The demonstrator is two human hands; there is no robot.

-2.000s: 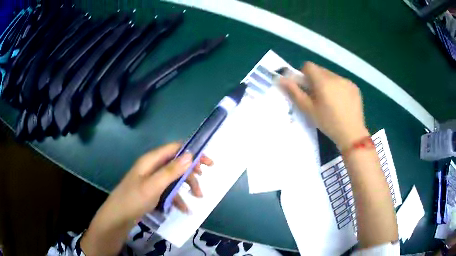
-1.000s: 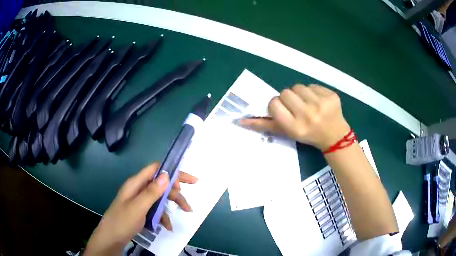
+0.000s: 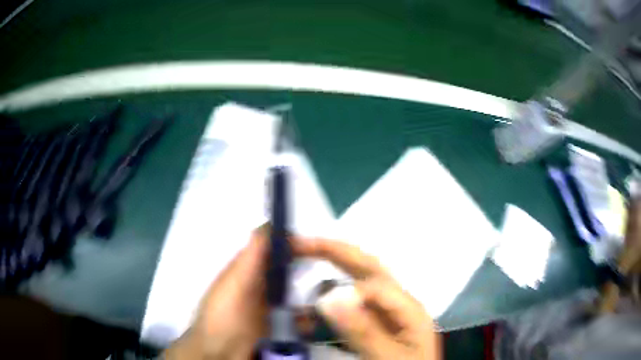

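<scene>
The purple-and-black pen tool stands upright in the picture at the bottom centre, tip pointing away, blurred. My left hand holds it from the left side. My right hand is at its right side, fingers bent, with a white cover at the thumb; whether it grips the tool or holds a label cannot be told. The long white label strip lies beneath and left of the tool. Another white sheet lies to the right; its print is not readable in the blur.
Black pen tools lie in a row at left. A small white paper lies at right. A squarish bottle stands at upper right, with purple-edged tools beside it. A white stripe crosses the bench. A person's grey sleeve shows at lower right.
The view has swung right and blurred. My right hand has come down from the label sheets to the tool. The tool has turned upright in the picture and moved lower.
</scene>
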